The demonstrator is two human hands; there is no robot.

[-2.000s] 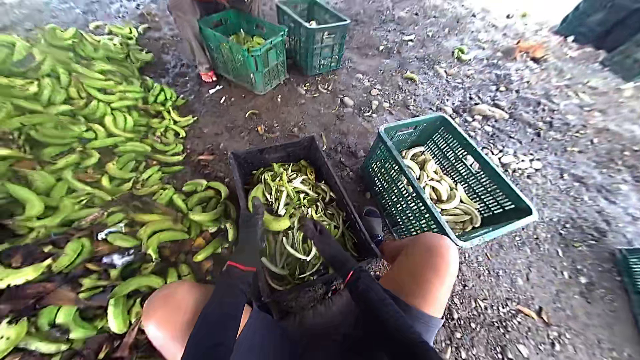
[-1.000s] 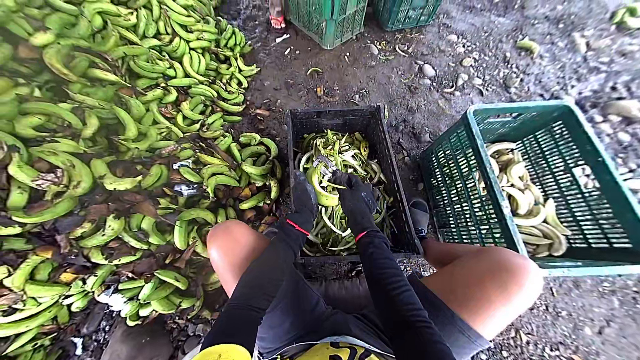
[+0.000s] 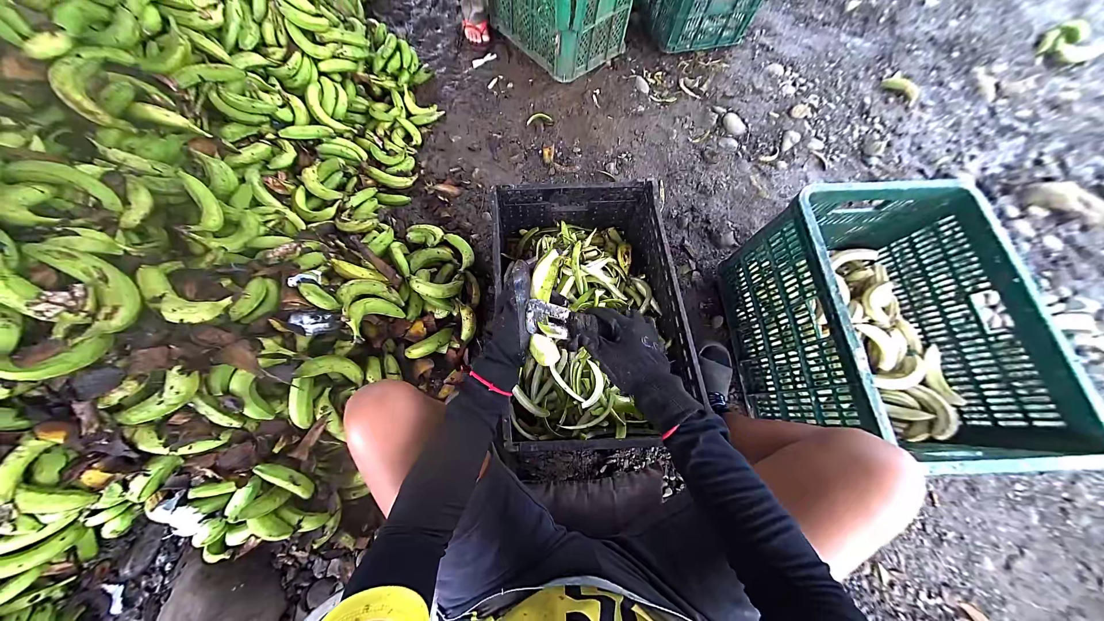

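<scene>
Both hands wear dark gloves. My left hand (image 3: 511,319) grips a partly peeled green plantain (image 3: 545,278) above a black plastic crate (image 3: 664,285). My right hand (image 3: 630,349) is closed around a small metallic tool (image 3: 547,317), which lies across the fruit; its exact kind is unclear. A strip of peel hangs below the tool. Long green peels (image 3: 595,267) fill the crate between my knees. To the right, a tilted green plastic crate (image 3: 992,259) holds peeled plantains (image 3: 897,345).
A large heap of unpeeled green plantains (image 3: 328,95) covers the ground at left, with dry leaves among them. More green crates (image 3: 561,39) stand at the top, near another person's foot in a red sandal (image 3: 475,31). Stones (image 3: 733,124) lie on the wet ground.
The view has shifted since two seconds ago. My right hand, apart from the plantain then, is now at it with the tool. My left hand still holds a plantain.
</scene>
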